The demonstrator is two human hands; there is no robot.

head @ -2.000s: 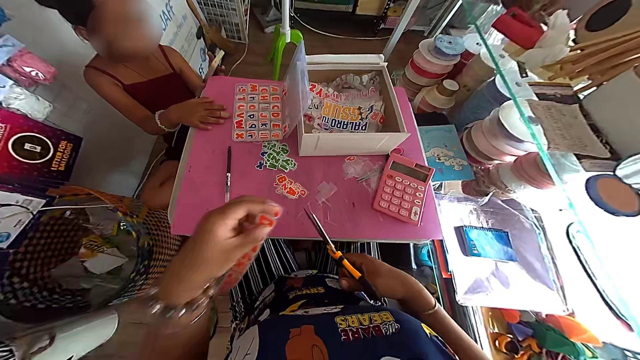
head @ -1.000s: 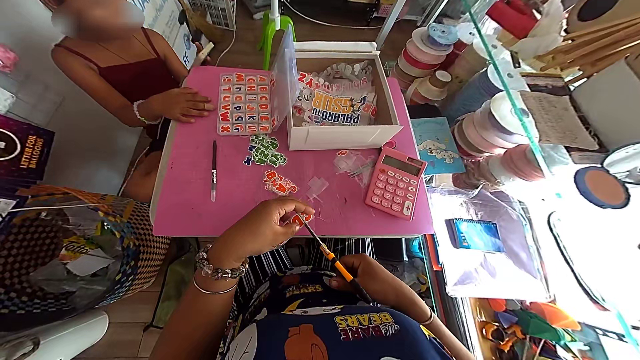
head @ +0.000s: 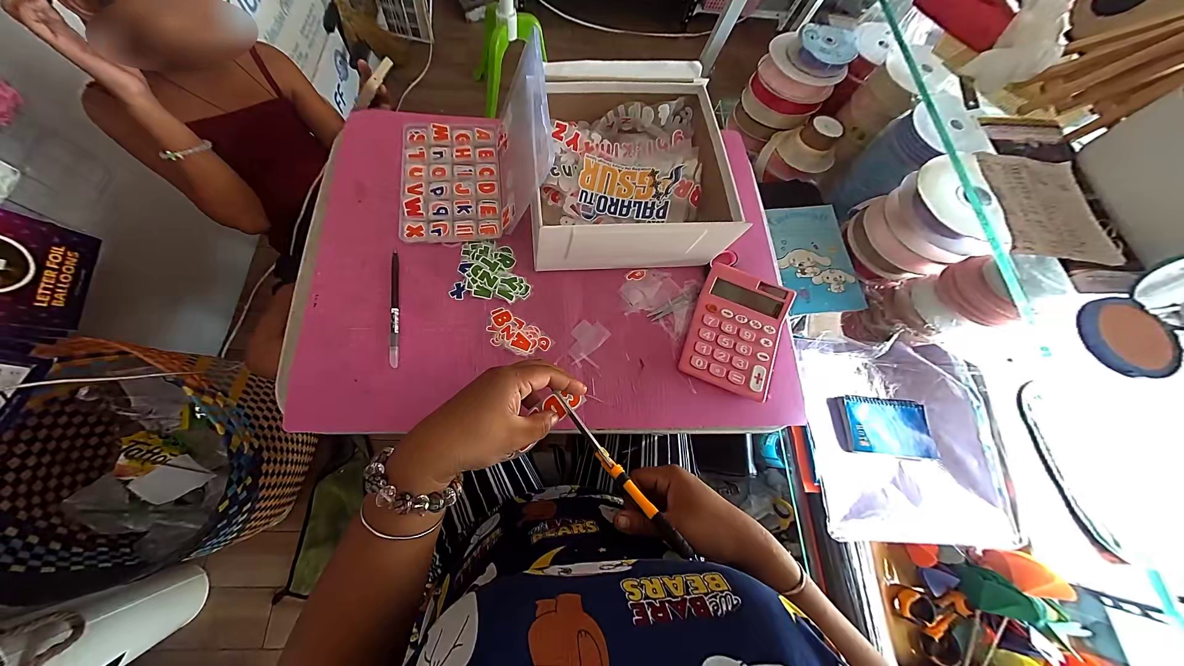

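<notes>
My left hand (head: 499,412) pinches red letter cutouts (head: 564,401) just over the front edge of the pink table (head: 351,370). My right hand (head: 671,509) grips scissors with orange and black handles (head: 624,481), their blades reaching the cutouts at my left fingertips. Beyond my left hand lie a small pile of red letter cutouts (head: 518,331) and, behind it, a pile of green ones (head: 493,272). Clear plastic scraps (head: 586,340) rest on the table near them. A divided clear case of letters (head: 451,181) has its lid raised against a white box (head: 638,246) holding bagged letters.
A pink calculator (head: 736,331) lies at the table's right, a pen (head: 395,310) at its left. A person (head: 231,120) is at the far left corner. A woven basket (head: 268,444) stands at left; ribbon spools (head: 934,213) and a glass edge (head: 962,166) are at right.
My left hand has moved down and right from over the table to the scissors' tips, and its fingers now pinch the cutouts there. The other person's hand has lifted off the table toward the head.
</notes>
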